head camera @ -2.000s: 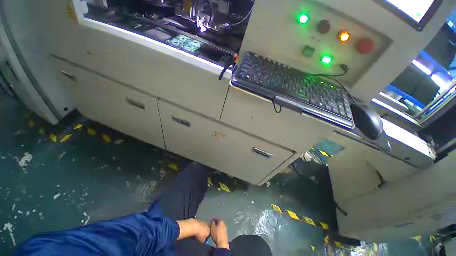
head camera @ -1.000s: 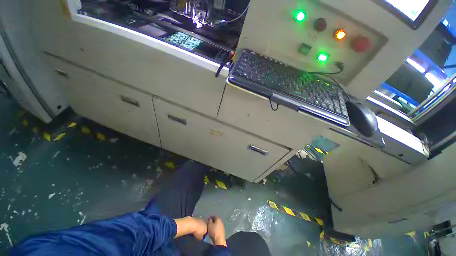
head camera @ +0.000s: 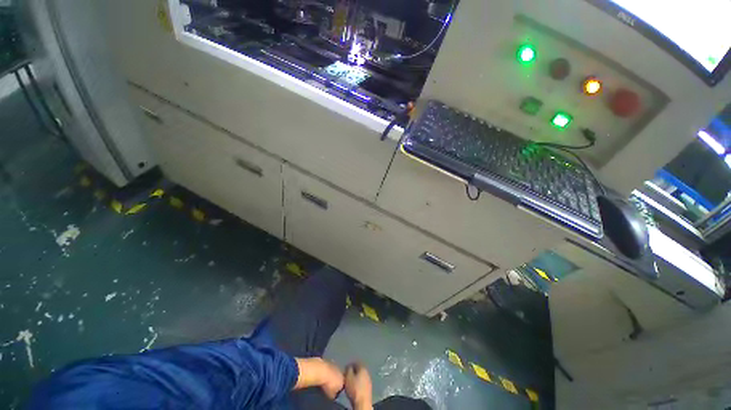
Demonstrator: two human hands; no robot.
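Note:
My left hand (head camera: 325,376), in a dark blue sleeve, and my right hand (head camera: 358,384) are close together over my lap at the bottom. They look small, with fingers curled, and seem to touch. Whether anything is between them cannot be told. In front of me stands a cream machine (head camera: 232,132). A green board (head camera: 346,73) lies inside its open window under a brightly lit head (head camera: 356,54).
A black keyboard (head camera: 505,160) and mouse (head camera: 623,227) sit on the machine's ledge. Above are lit green and orange buttons, a red button (head camera: 624,102) and a monitor (head camera: 681,28). Yellow-black tape (head camera: 481,371) marks the green floor (head camera: 120,280).
The view has shifted, so the machine sits lower and further right in the picture. Less of the green board shows under the lit head. My hands remain together over my lap.

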